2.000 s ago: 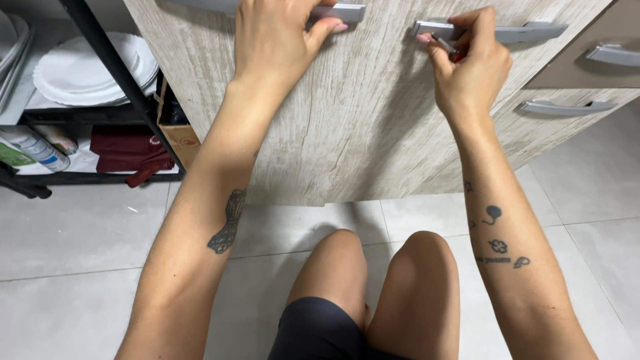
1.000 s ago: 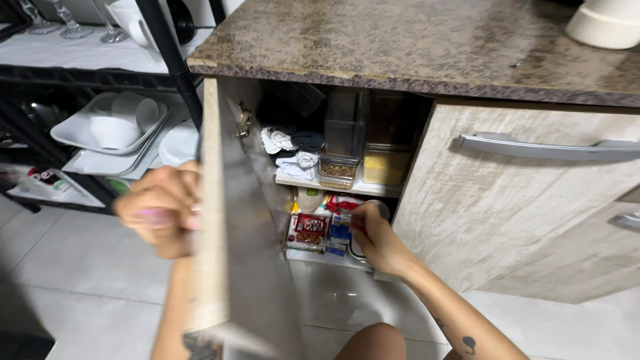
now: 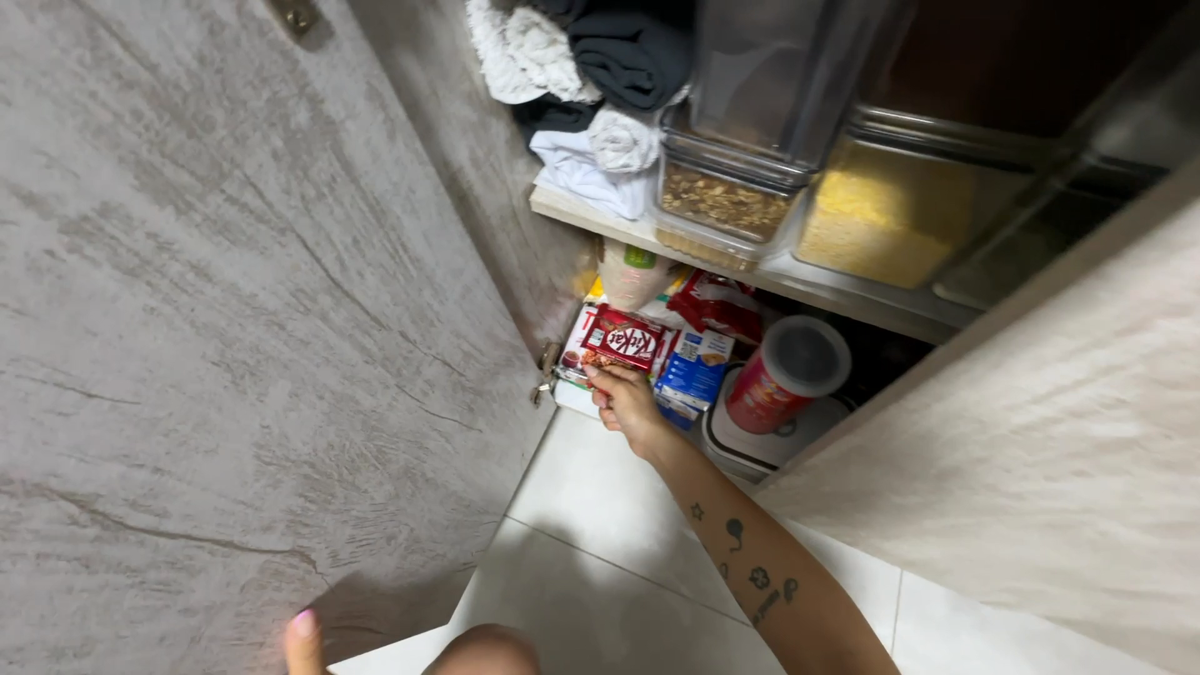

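Inside the open cupboard, my right hand (image 3: 626,403) reaches to the front of the bottom shelf, its fingertips at the lower edge of a red KitKat pack (image 3: 626,339). Whether the fingers grip it cannot be told. A blue and white box (image 3: 694,375) stands just right of that hand, and a red canister with a grey lid (image 3: 783,375) is farther right on a white lidded container (image 3: 741,436). Of my left hand (image 3: 305,645) only a finger shows, at the bottom left against the open cupboard door (image 3: 234,328); the rest is hidden.
The shelf above (image 3: 600,223) holds rolled cloths (image 3: 623,141), a clear container of brown flakes (image 3: 727,202) and another of yellow contents (image 3: 881,216). A pale wood-patterned panel (image 3: 1012,394) borders the opening on the right. Below lies the tiled floor (image 3: 600,525).
Two seconds ago both hands were at the handles of the shut doors; the left door has since opened. My right hand has moved left along the bottom shelf to the KitKat pack. The view has moved closer.
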